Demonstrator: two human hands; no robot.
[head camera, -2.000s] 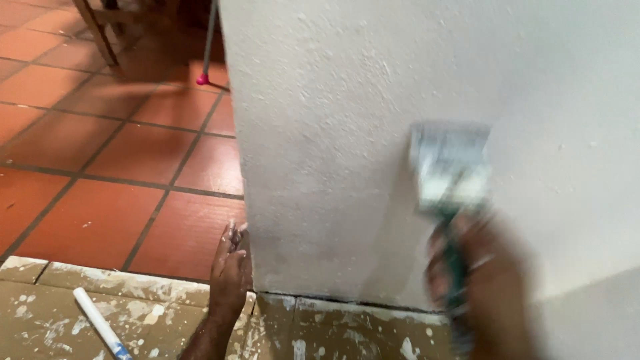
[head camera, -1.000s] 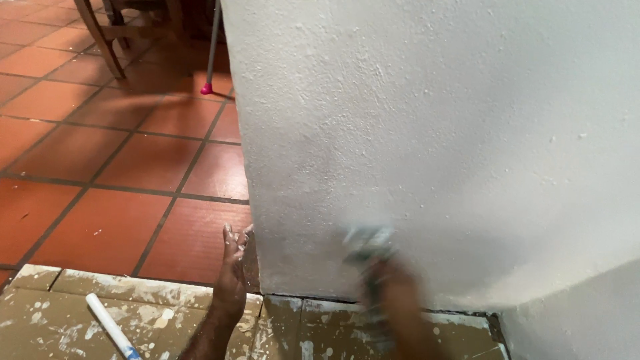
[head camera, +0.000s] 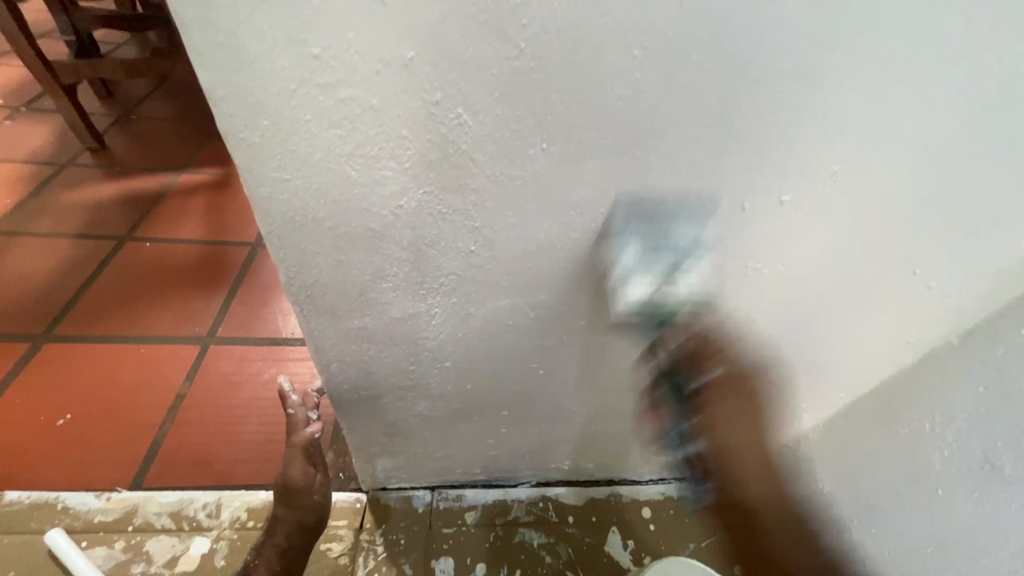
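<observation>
My right hand (head camera: 708, 392) grips the green handle of a wide paintbrush (head camera: 660, 256), blurred by motion. The bristles point up against the white, rough-textured wall (head camera: 480, 240). My left hand (head camera: 304, 448), with white paint on its fingers, is at the wall's lower left corner, fingers pointing up and apart, holding nothing. Whether it touches the wall edge I cannot tell. Paint-spattered cardboard (head camera: 512, 532) lies along the foot of the wall.
A white stick-like object (head camera: 70, 552) lies on the cardboard at lower left. A white rounded thing (head camera: 680, 567) shows at the bottom edge. Terracotta floor tiles (head camera: 96, 400) and a wooden furniture leg (head camera: 64, 96) are on the left. Another wall surface (head camera: 936, 448) meets this one at right.
My right hand went down and left with the brush, and is now higher on the wall again, farther right. My left hand has stayed by the wall's corner. A white rounded thing now shows at the bottom.
</observation>
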